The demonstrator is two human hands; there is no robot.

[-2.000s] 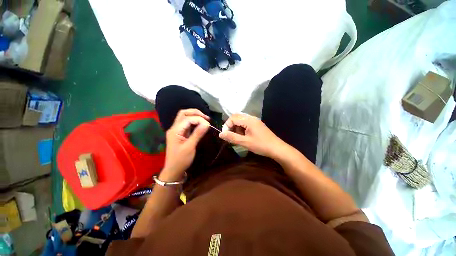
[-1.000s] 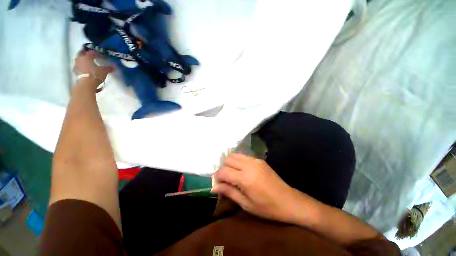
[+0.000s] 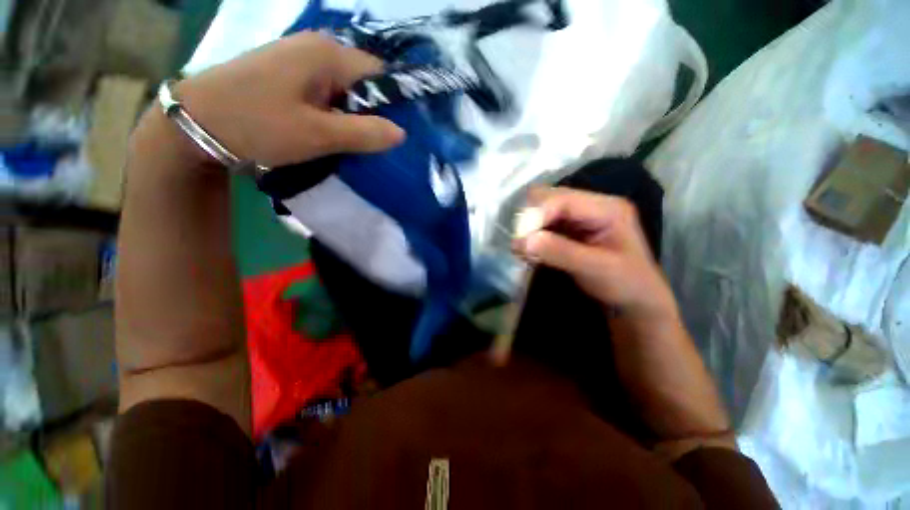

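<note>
My left hand [image 3: 334, 105] is closed on the dark strap with white lettering of a blue plush toy [image 3: 409, 194]. The toy hangs head-up over my lap, with a white belly and a white eye patch, its tail pointing down. My right hand [image 3: 554, 234] is to the right of the toy, thumb and finger pinching a thin tag string. A narrow brown hang tag [image 3: 511, 317], seen edge-on and blurred, hangs below these fingertips. The tag and the toy are apart.
An open white woven sack [image 3: 599, 70] lies in front. A red stool [image 3: 289, 374] is at the lower left, partly behind my left arm. On the right, a covered white surface [image 3: 758, 418] bears a brown tag stack [image 3: 858, 189] and a tied string bundle [image 3: 830, 339]. Cardboard boxes [image 3: 65, 274] stand far left.
My left hand has come back from the sack to above my lap, bringing a blue plush toy by its strap. My right hand has risen, with the tag hanging from it.
</note>
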